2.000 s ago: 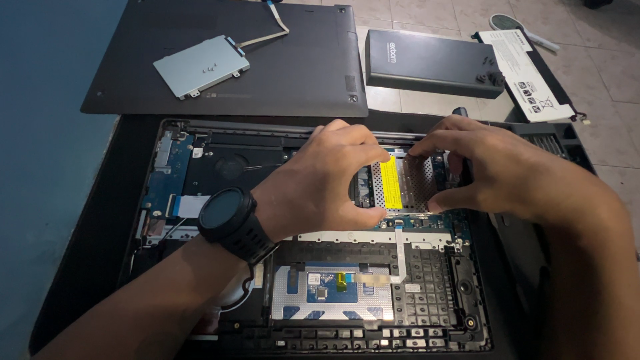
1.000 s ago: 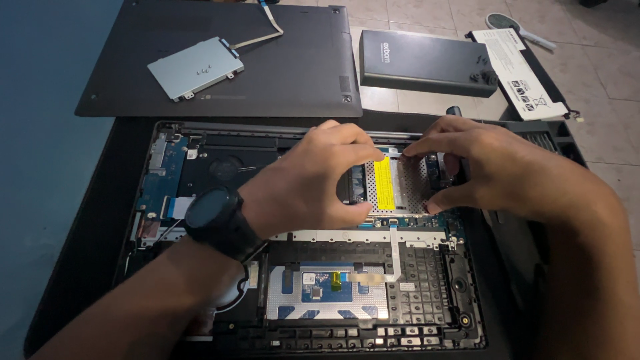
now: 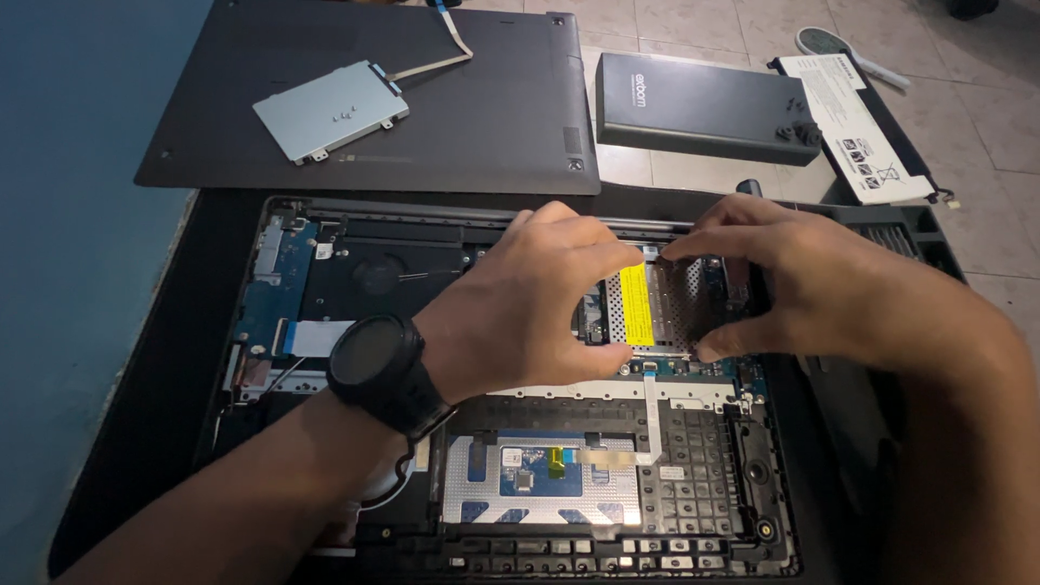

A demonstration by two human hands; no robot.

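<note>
An opened laptop chassis lies with its inside facing up. At its upper right is a perforated metal shield bearing a yellow label. My left hand, with a black watch on its wrist, has its fingertips and thumb at the shield's left side. My right hand curves around the right side, index finger at the top edge and thumb at the lower corner. Both hands appear to grip the shield by its edges. Below it, a flat ribbon cable runs to the touchpad's underside.
Behind the chassis lies a dark laptop bottom cover, with a metal drive caddy and small screws on it. A black box carries more small parts. Beside it are a laptop battery, a white-handled item and a dark tray at right.
</note>
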